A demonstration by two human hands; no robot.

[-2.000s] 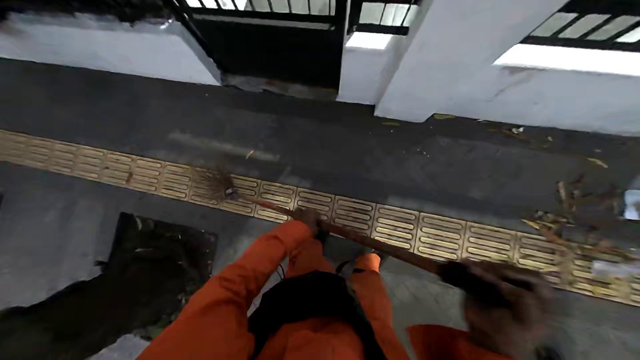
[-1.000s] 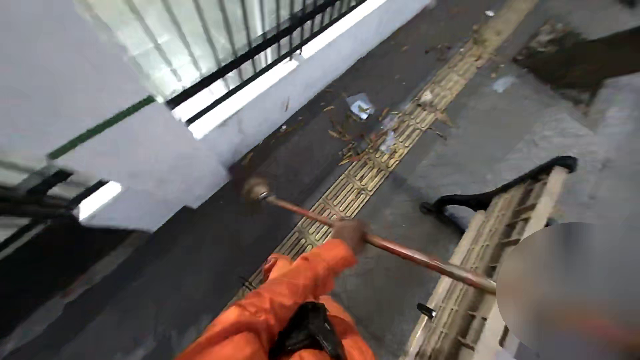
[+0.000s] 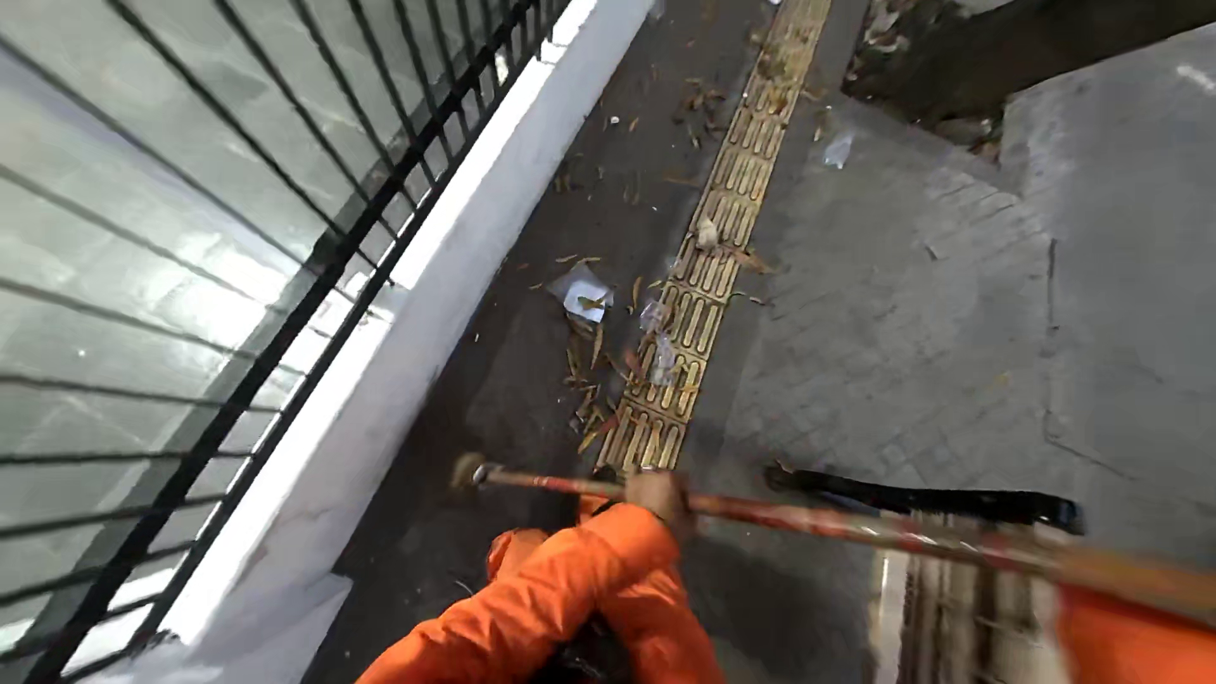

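My left hand, at the end of an orange sleeve, is closed around the red-brown pole of a long-handled broom. The pole runs from the broom's small bound head at the left to the lower right edge. An orange sleeve blurs at the lower right; my right hand is not visible there. Ahead of the broom lie dry leaves, a clear plastic bag with something white and crumpled clear plastic, partly on the yellow tactile paving strip.
A low white wall with a black metal railing borders the left side. At lower right stands a slatted bench-like object with a black curved part. A tree trunk rises from a soil pit at the upper right. More litter lies on the pavement.
The view has turned strongly along the wall. My left hand keeps its hold on the pole. My right hand, on the pole two seconds ago, is out of sight.
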